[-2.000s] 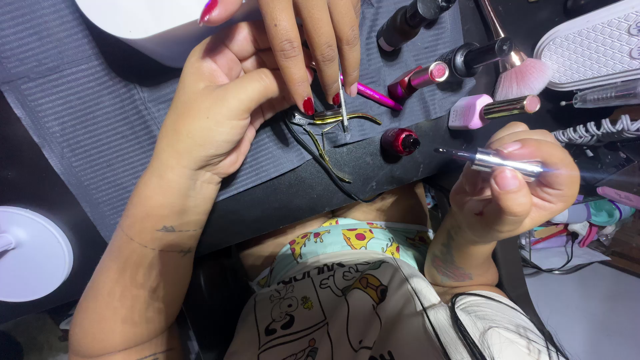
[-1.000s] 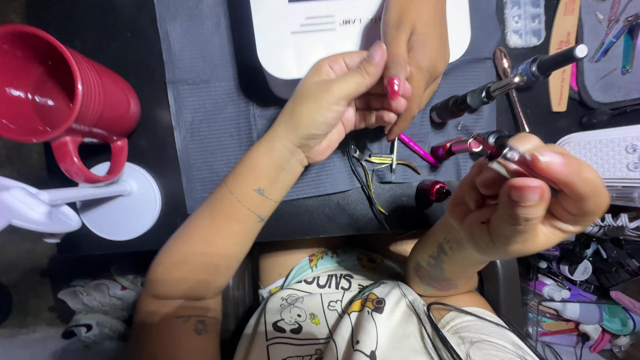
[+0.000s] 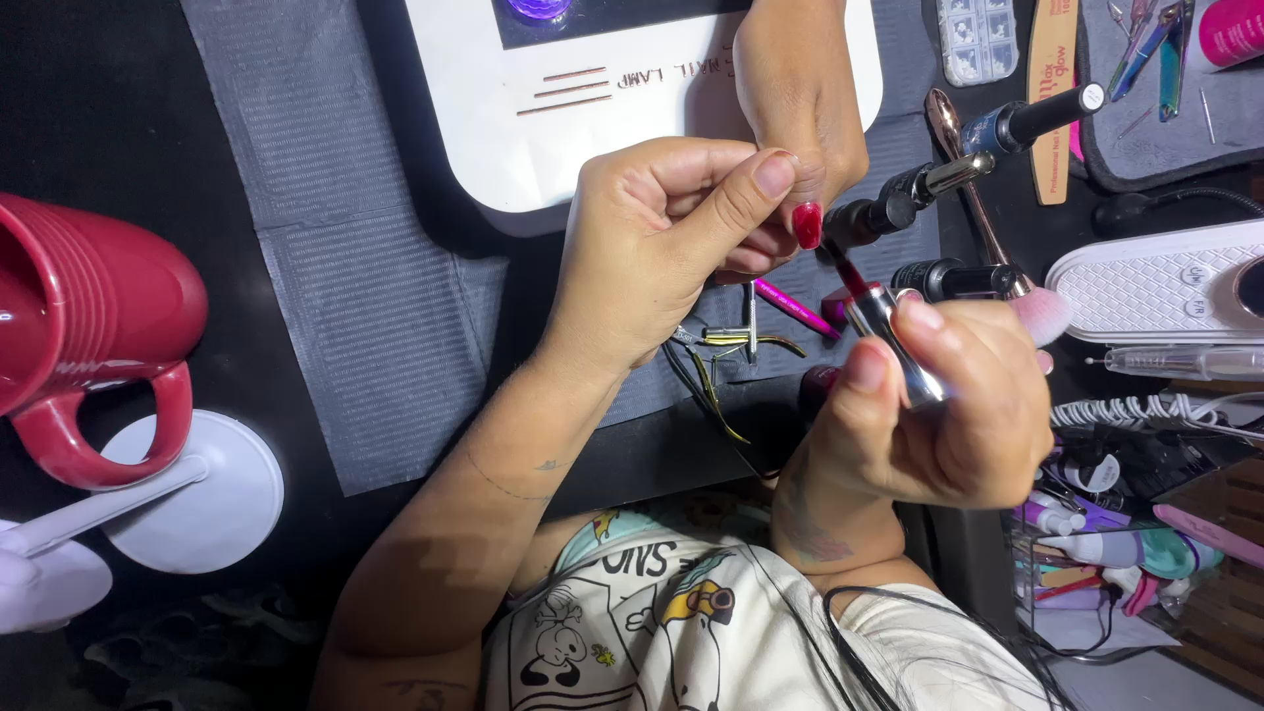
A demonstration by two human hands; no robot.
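Observation:
My left hand (image 3: 681, 212) pinches a finger of another person's hand (image 3: 805, 99), whose nail (image 3: 807, 225) is glossy red. In my right hand (image 3: 938, 405) is a nail polish brush by its silver cap (image 3: 894, 346); the dark red bristle end lies just below and right of that nail. Whether it touches the nail I cannot tell. Beneath the hands lie cuticle nippers (image 3: 726, 338) with yellow handles and a magenta pen-like tool (image 3: 795, 308). A dark red polish bottle (image 3: 818, 383) is partly hidden behind my right hand.
A white nail lamp (image 3: 474, 128) stands behind my left hand on a grey towel (image 3: 365, 395). Several dark polish bottles (image 3: 1032, 117) and a pink fluffy brush (image 3: 1042, 314) are at right. A red mug (image 3: 128, 286) and a white round base (image 3: 232, 504) stand at left.
The polish brush in my right hand has moved left, up to the other person's red nail. That person's hand now has one finger pinched by my left hand. The view has shifted.

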